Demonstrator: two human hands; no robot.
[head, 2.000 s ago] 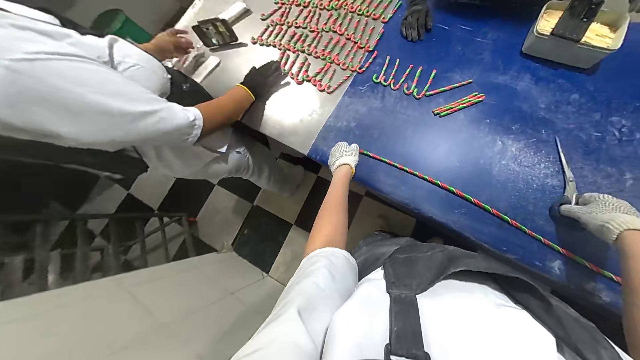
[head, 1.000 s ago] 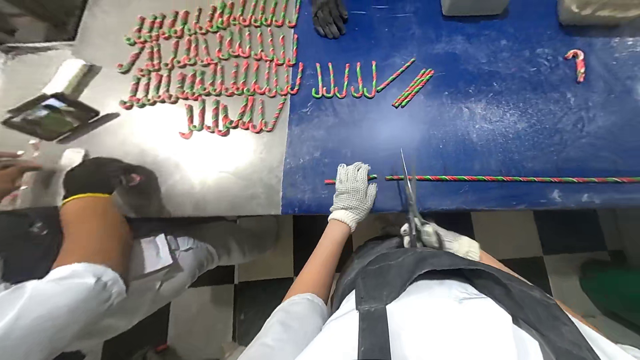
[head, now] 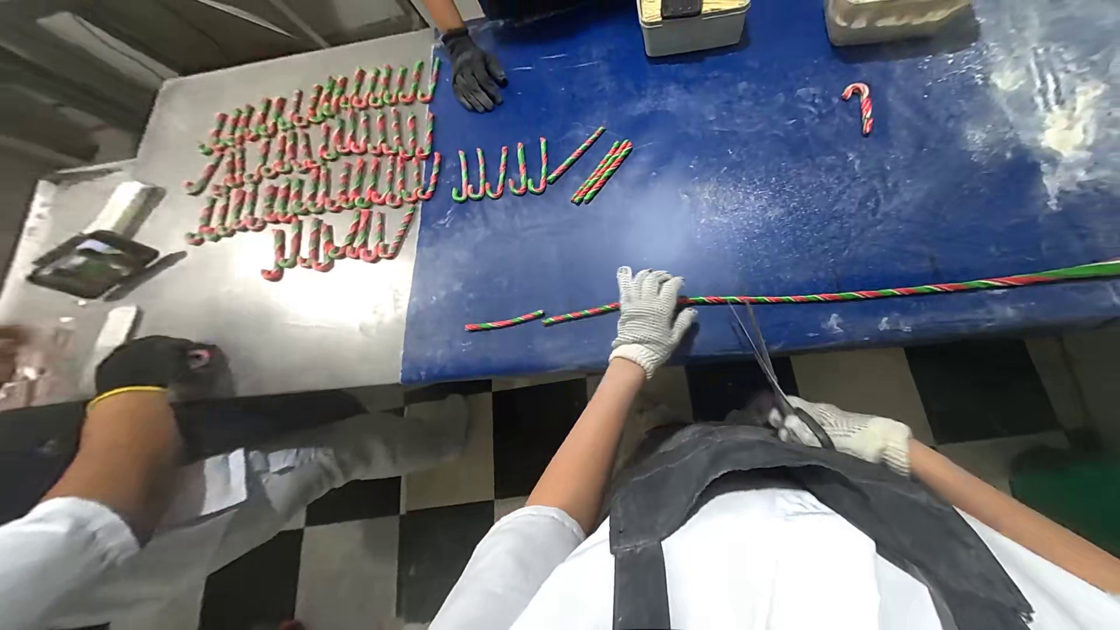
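Note:
My left hand (head: pixel 649 320), in a white knit glove, lies over a red and green striped candy rope (head: pixel 840 297) near the front edge of the blue table, its fingers pressed on it. The rope runs on to the right edge of the view. Left of the hand, the rope's end nearly meets a short cut candy piece (head: pixel 505 322). My gloved right hand (head: pixel 836 429) is closed around the handles of metal scissors (head: pixel 763 354); their blurred blades reach the rope just right of my left hand.
Rows of candy canes (head: pixel 324 184) cover the steel table (head: pixel 350 350). More canes and straight sticks (head: pixel 602 172) lie on the blue surface (head: pixel 560 245). Co-workers' black-gloved hands (head: pixel 475 72) are at the top and left. Grey containers (head: pixel 696 31) stand at the back.
A short piece now lies left of my left hand, apart from the rope. Two seconds ago my right hand and the scissors were far to the right; now they are near my left hand. The view has shifted.

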